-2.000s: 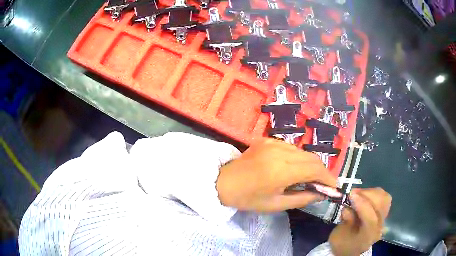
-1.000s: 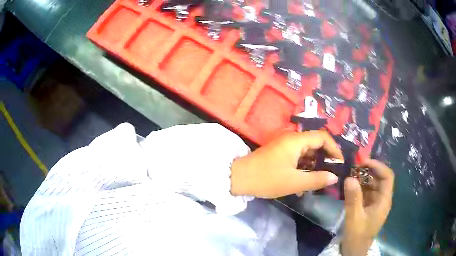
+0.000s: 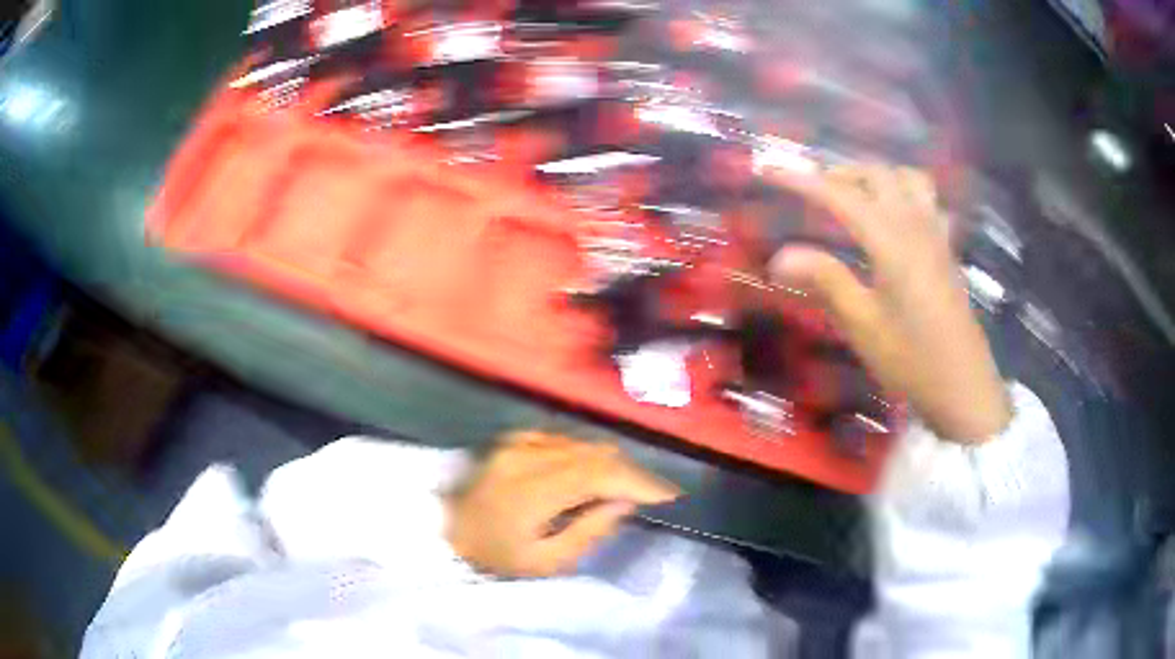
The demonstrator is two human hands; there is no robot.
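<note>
The frame is motion-blurred. The orange-red pocket tray lies on the bench, with bare pockets along its near left side. Black units with silver spring clips fill the rest in blurred rows. My right hand is over the right part of the tray, thumb and fingers apart, fingertips near a silver clip; I see nothing held. My left hand is in front of the tray's near edge, thumb and fingers close together. A dark gap shows between them; I cannot tell whether it holds anything.
The dark green bench shows along the tray's near edge. A scattered, glittering loose clip pile lies to the right of the tray. A yellow floor line shows at the far left.
My hands, together around a clipped unit at the tray's near right corner, have separated. My right hand has moved up over the tray, my left hand back to the left. The view has shifted.
</note>
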